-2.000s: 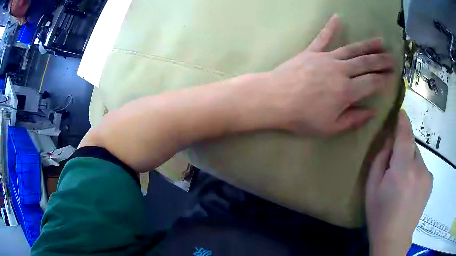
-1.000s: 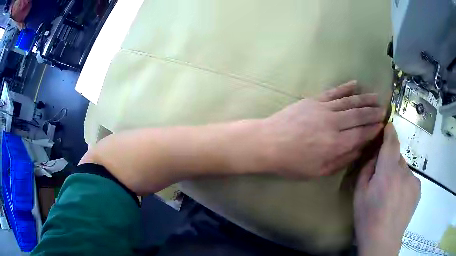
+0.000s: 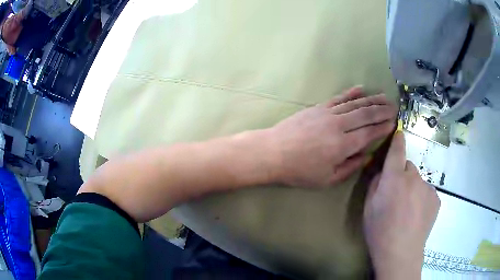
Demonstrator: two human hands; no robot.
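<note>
A large beige panel (image 3: 246,49) covers the middle of the view, with a stitched seam line (image 3: 203,86) across it. My left hand (image 3: 334,139) lies on the panel near its right edge, fingers towards the presser foot. My right hand (image 3: 403,202) is at the panel's right edge, its fingers partly under the edge, index finger at a yellow strip (image 3: 399,126). The presser foot area (image 3: 405,106) is just beyond the fingertips. The needle itself cannot be made out.
The sewing machine head (image 3: 438,44) is at the upper right, above the needle plate (image 3: 438,131). A yellow piece (image 3: 488,254) and printed ruler marks are at the lower right. Blue bins (image 3: 13,219) and a person's arm (image 3: 12,30) are at the left.
The machine head shows more fully and further left in view. My left hand has moved down from flat and spread to beside my right fingertips. The panel's right edge appears further left.
</note>
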